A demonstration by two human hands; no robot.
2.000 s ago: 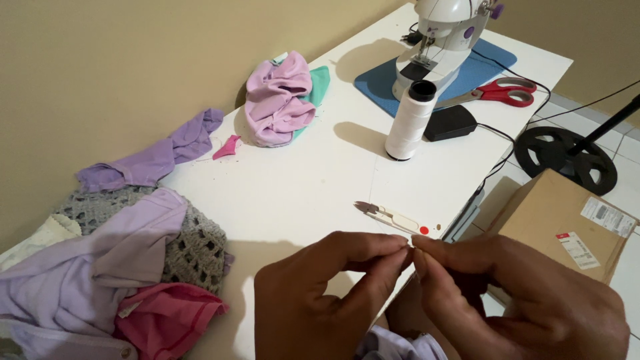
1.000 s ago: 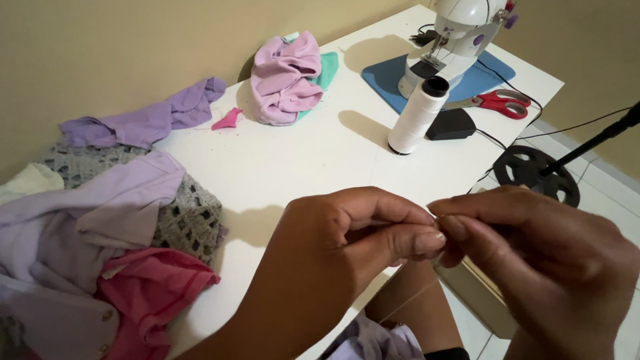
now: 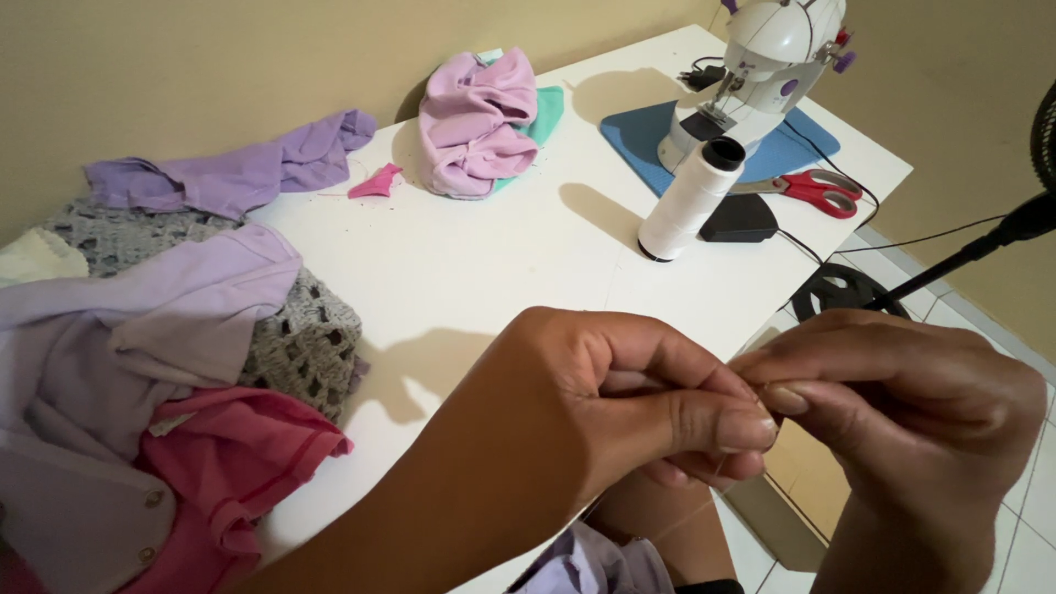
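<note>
My left hand and my right hand meet at their fingertips over the table's near right edge. Thumb and forefinger of each are pinched together. A fine pale thread hangs from the left fingers toward a lilac cloth at my lap. Anything small between the fingertips is hidden. Beyond the hands a cone of white thread stands upright on the white table. Behind it a white mini sewing machine sits on a blue mat, beside red-handled scissors.
Lilac clothing, a grey crocheted piece and pink clothing lie at left. Purple cloth, a pink scrap and a pink bundle are by the wall. A black pedal, cables, a cardboard box and a black stand are at right.
Both hands stay together at the fingertips, and the left has turned so that its back and wrist show more. The small thread snips seen on the table two seconds ago are now out of sight.
</note>
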